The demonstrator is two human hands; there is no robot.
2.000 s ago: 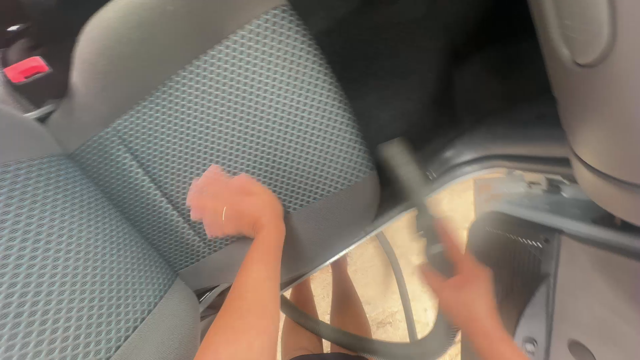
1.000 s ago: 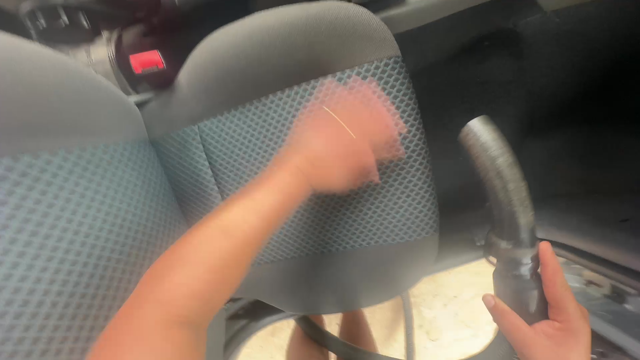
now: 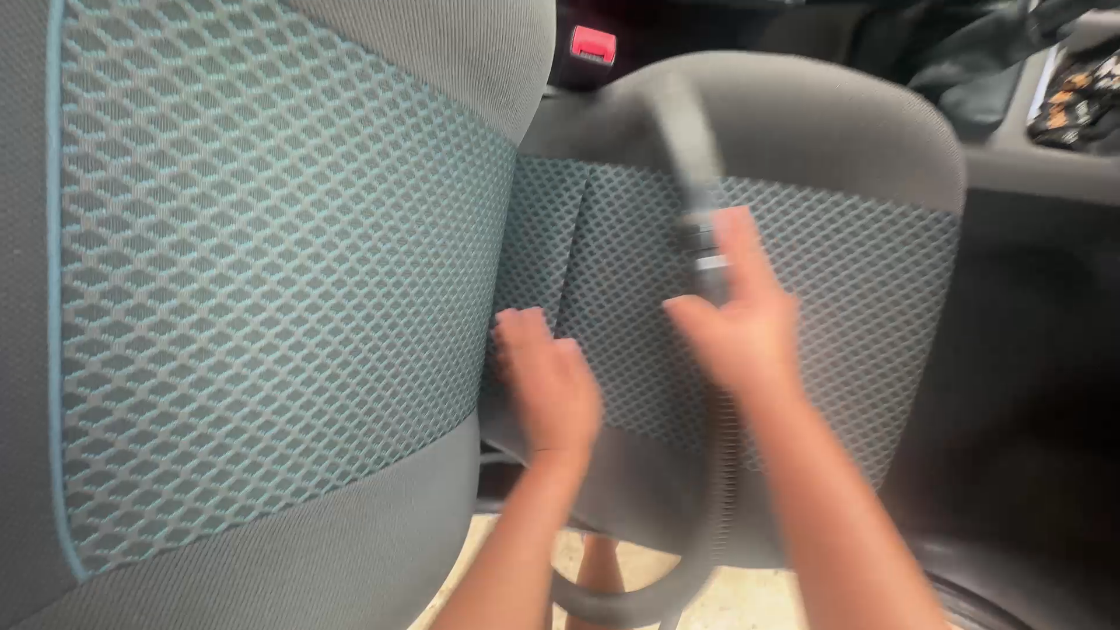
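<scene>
My right hand (image 3: 744,324) grips the dark handle of a vacuum hose wand (image 3: 687,131), whose blurred tube points up over the car seat cushion (image 3: 840,254). From the grip the ribbed hose (image 3: 724,481) runs down past the front of my view and loops near the floor. My left hand (image 3: 551,376) is bare of any tool, its fingers pointing into the crease where the cushion meets the seat backrest (image 3: 280,289). Whether its fingertips press the fabric is hidden by blur. Both seat parts have blue-grey patterned fabric with plain grey sides.
A red seat belt buckle (image 3: 593,45) stands beyond the cushion's back corner. At the upper right is a console tray (image 3: 1081,96) with mixed items. Below, the door sill (image 3: 971,604) and pale ground (image 3: 744,599) show, with part of the person's legs.
The hose wand in my right hand has moved from beyond the cushion's front edge to over the cushion. My left hand has moved from the cushion's middle toward the backrest crease. The view has shifted toward the backrest.
</scene>
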